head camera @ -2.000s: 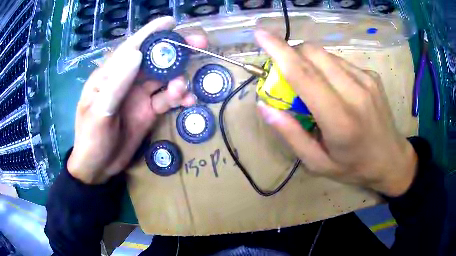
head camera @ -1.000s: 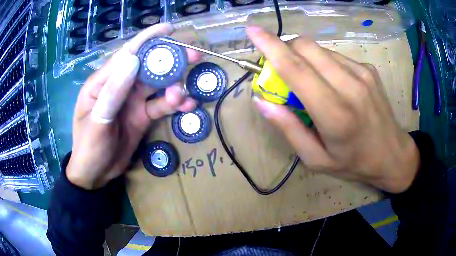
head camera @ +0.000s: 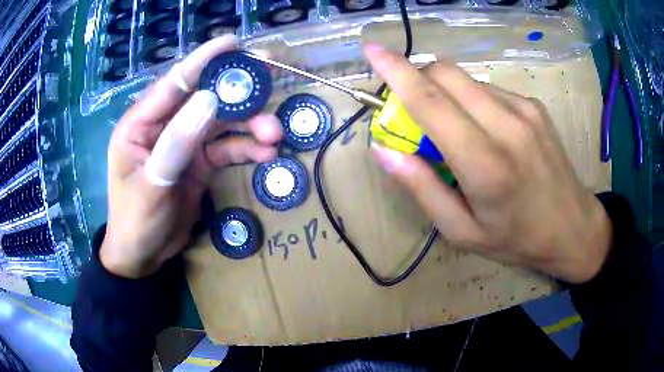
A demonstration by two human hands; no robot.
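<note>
My left hand (head camera: pixel 171 145), with whitish finger cots on its fingers, holds a black model wheel (head camera: pixel 235 86) with a silver centre and a ring of pale dots. My right hand (head camera: pixel 495 160) holds the yellow handle of a pen-like hot tool (head camera: pixel 395 127) with a blue band. Its thin silver shaft (head camera: pixel 313 75) reaches left to the upper edge of the held wheel; I cannot tell whether the tip touches. Three loose wheels lie on the cardboard: an upper one (head camera: pixel 304 122), a middle one (head camera: pixel 280 182) and a lower one (head camera: pixel 236 232).
The black cord (head camera: pixel 325 203) loops across the brown cardboard (head camera: pixel 408 312), which has handwriting. A clear tray of wheels (head camera: pixel 161 27) stands behind. More trays (head camera: pixel 22 145) are stacked at the left. Purple-handled pliers (head camera: pixel 610 120) lie at the right on the green bench.
The held wheel has turned and tilted in my left hand, and the left fingers have shifted around it. My right hand and the tool have moved slightly left since the earliest frame.
</note>
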